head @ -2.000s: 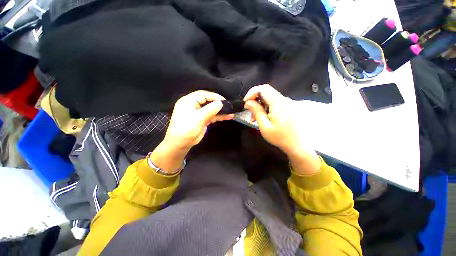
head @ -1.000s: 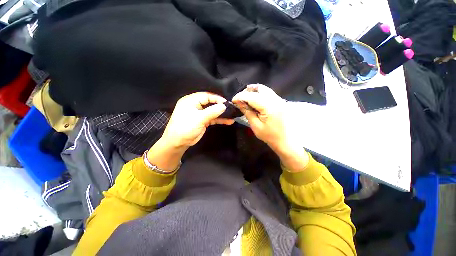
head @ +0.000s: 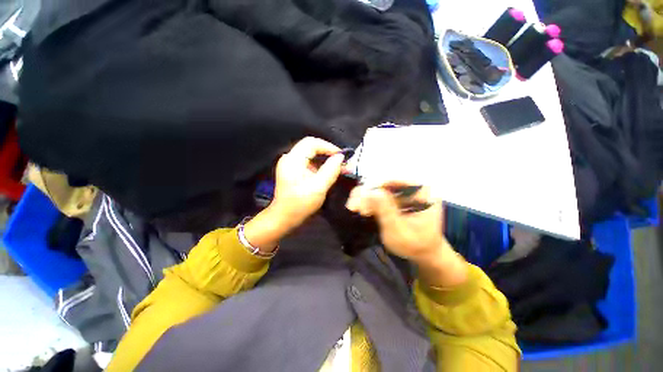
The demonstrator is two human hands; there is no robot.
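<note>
A large black coat point(head: 167, 94) lies over the table and hangs to my lap. My left hand point(head: 309, 174) pinches the coat's edge between thumb and fingers near the table corner; a small dark piece, perhaps a button, shows at the fingertips. My right hand point(head: 403, 214) is blurred, a little right of and below the left, off the cloth. Dark thread snips point(head: 407, 195) seem to lie in its palm. Its thumb and fingertip are close together; no needle can be made out.
On the white table point(head: 465, 163) at right are a bowl of dark buttons point(head: 445, 62), a smartphone point(head: 512, 115) and black thread cones with pink tips point(head: 534, 51). Blue bins point(head: 618, 290) with dark garments stand on both sides. A grey striped garment point(head: 116, 254) hangs at left.
My right hand has moved away from the left, down and to the right. The coat edge has shifted, uncovering more white table. The whole view has shifted, so the bowl and phone appear further left.
</note>
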